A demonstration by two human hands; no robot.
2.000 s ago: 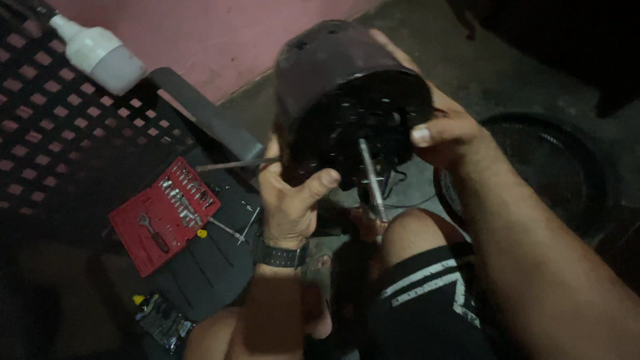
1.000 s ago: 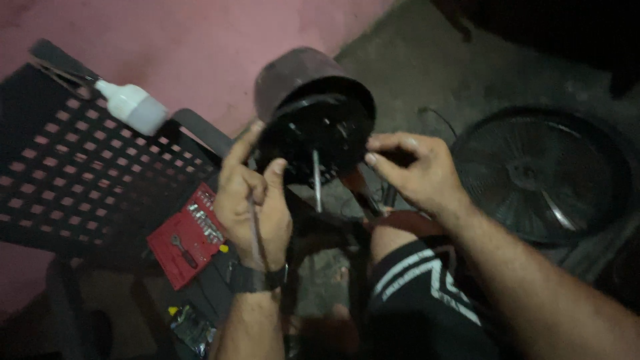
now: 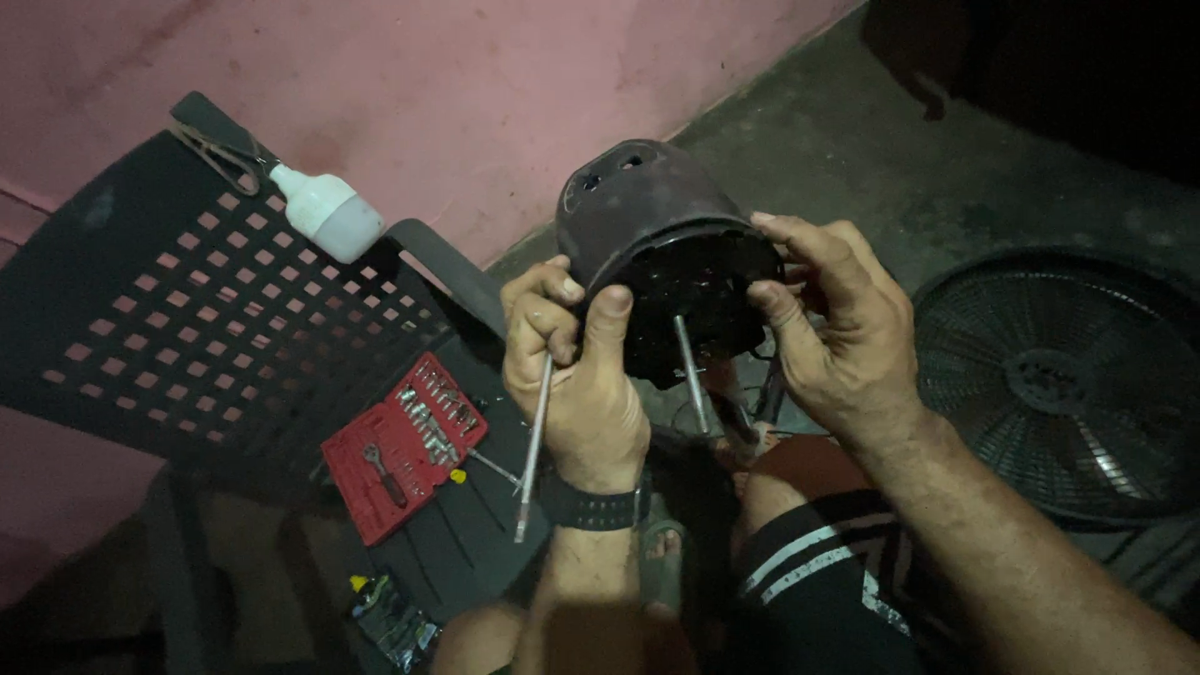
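A dark fan motor housing (image 3: 647, 202) is between my hands, its black front face tilted toward me. A metal shaft (image 3: 692, 375) sticks out from the middle of that face. My left hand (image 3: 586, 384) grips the left rim with thumb and fingers, and a thin metal rod, probably a screwdriver's shank (image 3: 534, 450), hangs down from the same hand; its upper end is hidden by the fingers. At the right rim, the thumb and fingers of my right hand (image 3: 834, 319) pinch the edge of the housing.
On a dark plastic chair (image 3: 187, 309) at the left lie a red socket set case (image 3: 356, 487), a T-shaped tool (image 3: 497, 469) and a pouch with a yellow cap (image 3: 389, 619). A bulb (image 3: 328, 216) hangs by the backrest. A round fan grille (image 3: 1059, 384) rests on the floor at right.
The housing has tilted between my hands. My right hand, low beside the housing one second ago, now holds the upper right rim. The rod in my left hand has swung to point downward.
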